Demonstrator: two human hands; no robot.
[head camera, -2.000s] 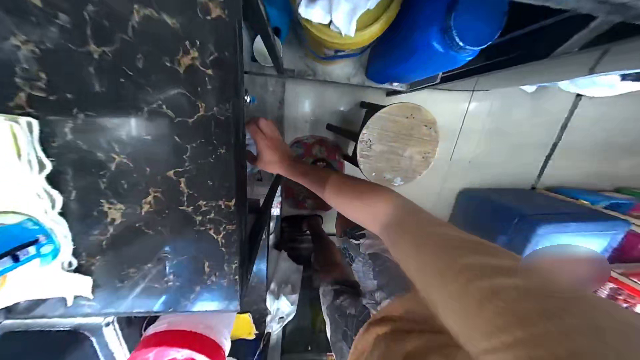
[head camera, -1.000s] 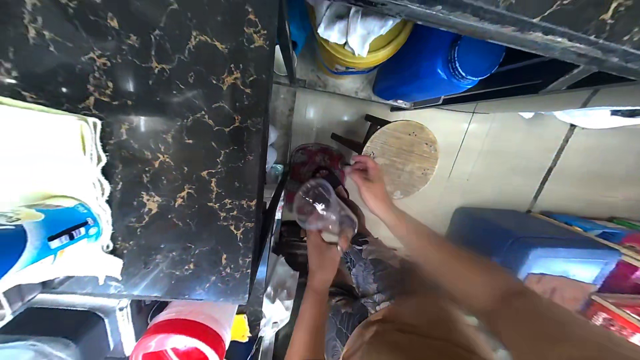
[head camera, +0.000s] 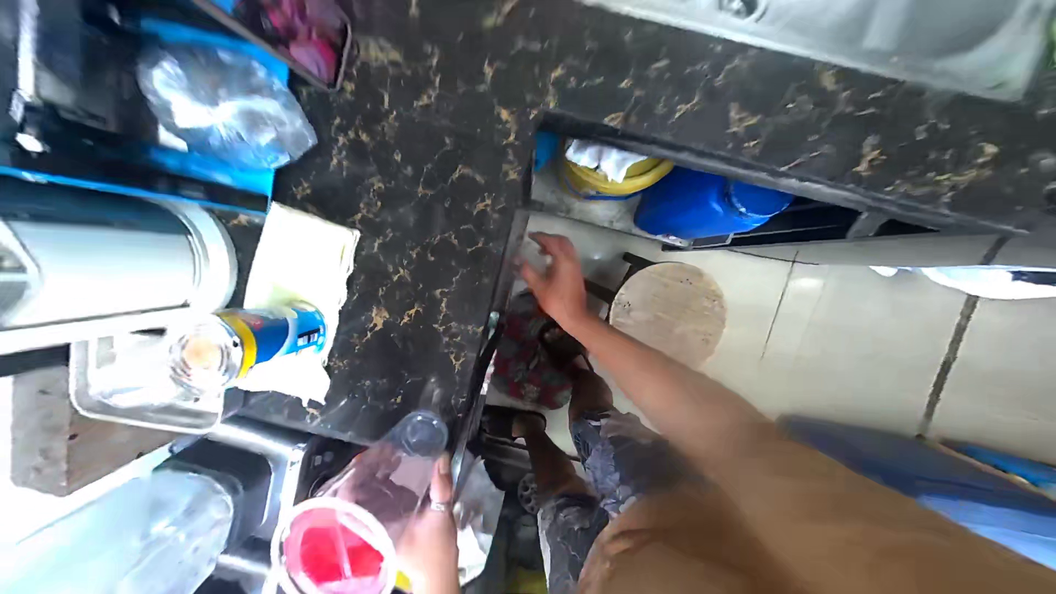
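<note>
My left hand (head camera: 436, 528) is at the bottom, closed around a clear plastic cup (head camera: 404, 454) above the dark counter's front edge. Close beside the cup is a white-rimmed container (head camera: 334, 549) with red inside. My right hand (head camera: 557, 276) is stretched past the edge of the black marbled counter (head camera: 412, 190), above the floor, its fingers apart and nothing seen in them. A round wooden stool (head camera: 668, 313) stands on the floor just right of that hand, and a red patterned mat (head camera: 528, 351) lies below it.
A blue plastic drum (head camera: 709, 205) and a yellow bucket (head camera: 619, 177) with white cloth stand under the counter. A metal sink (head camera: 874, 33) is at the top right. On the left are a blue-labelled bottle (head camera: 285, 334), a cloth (head camera: 301, 256) and a plastic bag (head camera: 227, 107).
The clear cup, held over the floor one second ago, is now at the counter's edge in my left hand. My right hand has moved away from it. The view has shifted to show more counter.
</note>
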